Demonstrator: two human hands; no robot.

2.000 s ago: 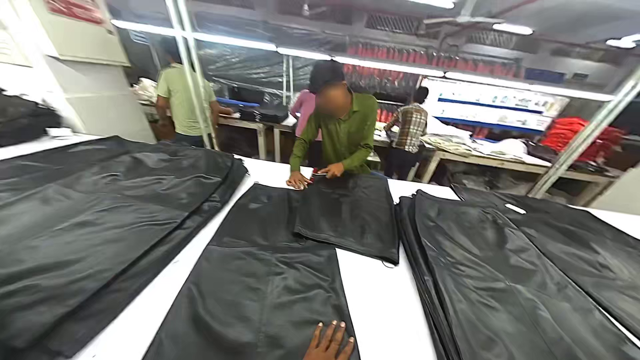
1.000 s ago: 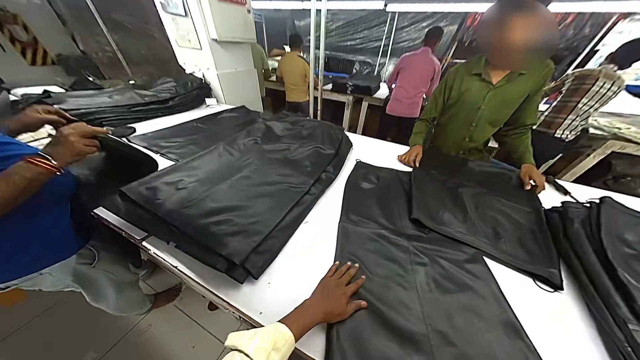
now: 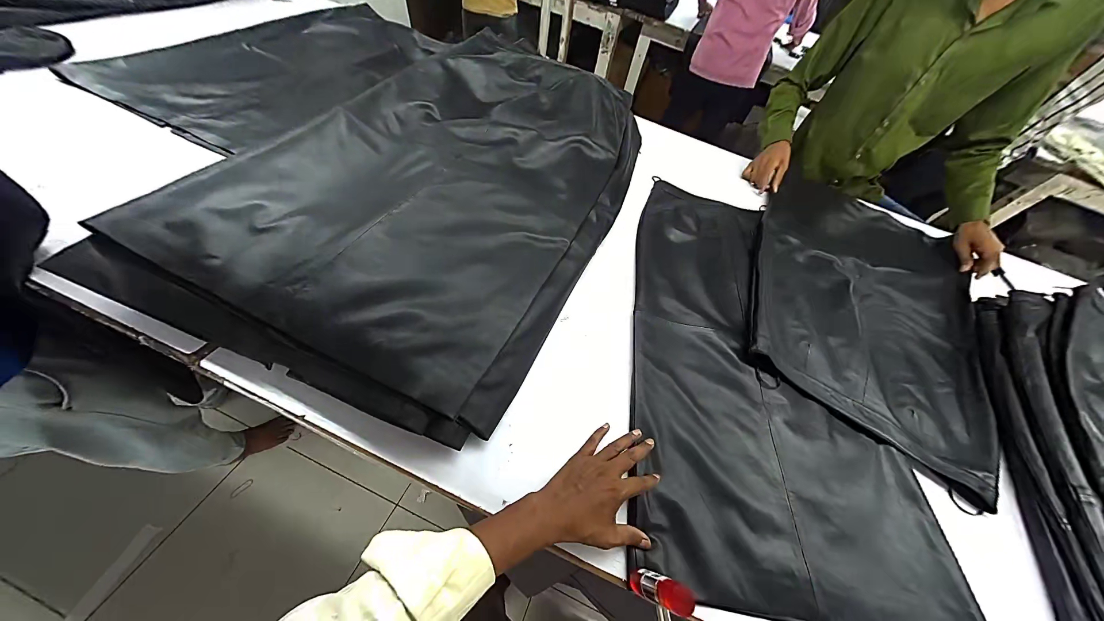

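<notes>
My left hand point(image 3: 595, 496) is palm down with its fingers spread, and the fingertips touch the left edge of a black leather-like skirt point(image 3: 716, 448) lying flat on the white table point(image 3: 569, 345). Nothing is gripped in it. My right hand is out of view. A second black skirt point(image 3: 871, 319) overlaps the upper right of the first one. A co-worker's two hands point(image 3: 769, 166) are at the upper corners of that second skirt. A red, shiny cylindrical object point(image 3: 662, 592) is at the table's near edge by the first skirt's lower corner; what it is I cannot tell.
A large stack of black garments point(image 3: 414, 216) covers the left of the table and overhangs its near edge. More folded black garments point(image 3: 1044, 388) lie at the right. A co-worker in a green shirt point(image 3: 914, 95) stands across the table. Another person's leg and foot point(image 3: 267, 434) show at lower left.
The view has swung left and then down. Between one second ago and now, the red object has come into sight near the skirt's lower corner. My left hand remains at the skirt's left edge.
</notes>
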